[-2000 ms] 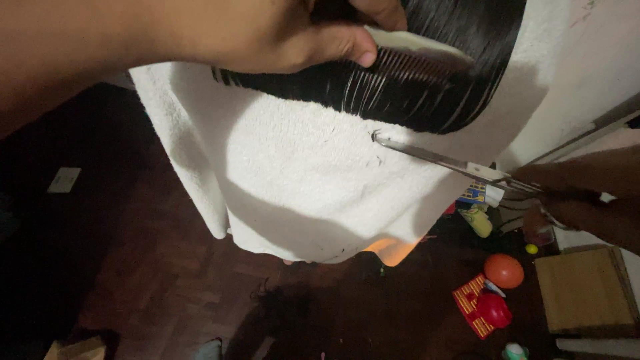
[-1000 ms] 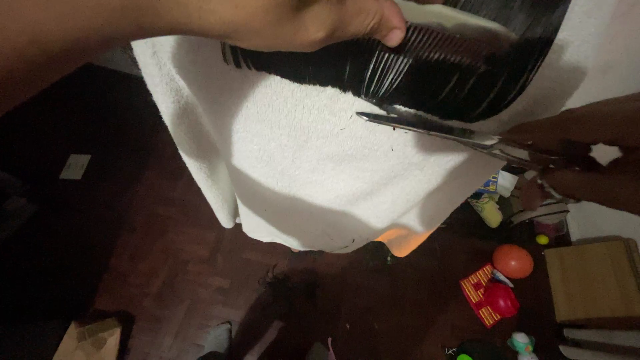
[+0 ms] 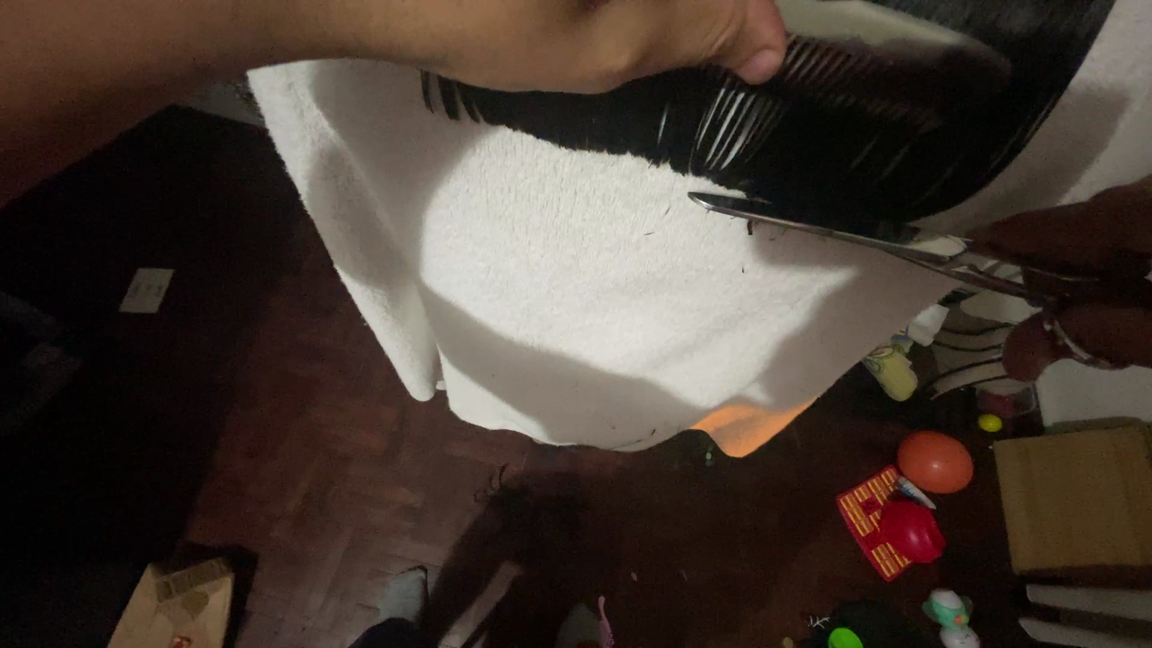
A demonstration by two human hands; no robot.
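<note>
My left hand (image 3: 621, 40) grips a pale comb (image 3: 891, 54) at the top, its teeth in straight black hair (image 3: 810, 153). The hair's lower edge lies over a white towel (image 3: 558, 261). At the right, in shadow, my right hand (image 3: 1071, 270) holds metal scissors (image 3: 837, 234) by the finger loops. Their blades point left along the hair's lower edge, with the tip over the towel and the blades close together. Small hair clippings rest on the towel near the blades. The face of the person whose hair it is does not show.
Below is a dark wooden floor (image 3: 333, 486). At the lower right lie an orange ball (image 3: 936, 462), a red-and-yellow toy piece (image 3: 868, 513) and a cardboard box (image 3: 1075, 499). Another box (image 3: 171, 607) is at the lower left. Feet (image 3: 405, 594) show at the bottom.
The scissors have moved from apart from the hair two seconds ago to against its lower edge. My left hand still holds the comb in the hair.
</note>
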